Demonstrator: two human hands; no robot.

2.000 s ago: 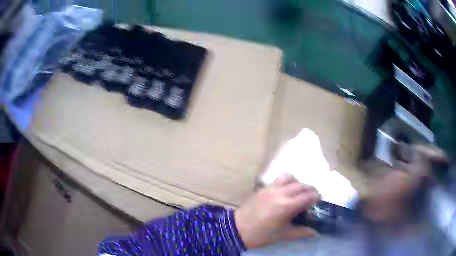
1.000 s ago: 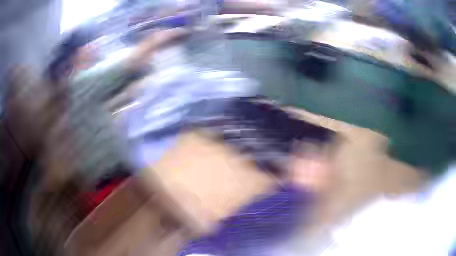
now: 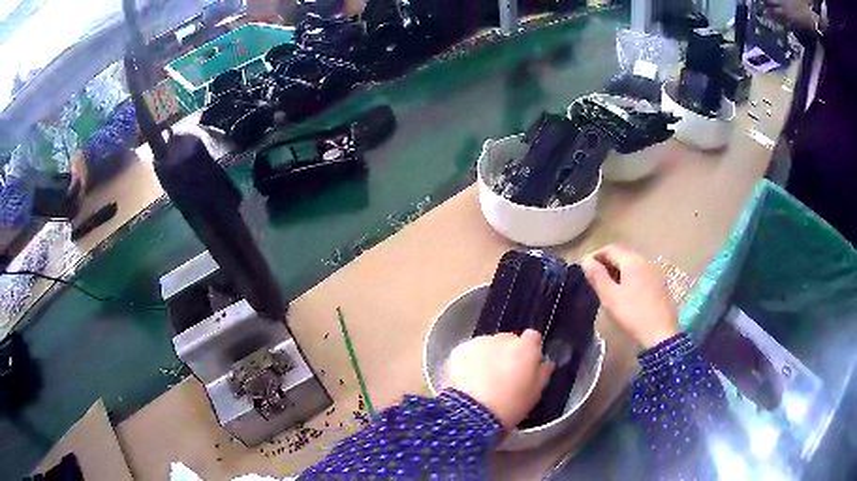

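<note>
Several long black plastic housings (image 3: 534,301) stand tilted in the nearest white bowl (image 3: 442,329), their upper ends above the rim. My left hand (image 3: 503,374) is over the left side of the bowl, its fingers closed against a black housing; the fingertips are partly hidden. My right hand (image 3: 631,293) is at the upper right end of the black parts, with thumb and fingers closed on the edge of one. Whether both hands hold the same piece cannot be told.
A second white bowl (image 3: 536,221) of black parts stands behind, with others beyond. The screw feeder (image 3: 268,380) and hanging electric screwdriver (image 3: 211,202) are left. A green strip (image 3: 355,359) and loose screws lie on cardboard. A green crate (image 3: 752,249) and a person (image 3: 832,122) are right.
The view has swung from the left cardboard, with its row of finished assemblies, to the bowls on the right. Both hands are now at the nearest bowl's black housings.
</note>
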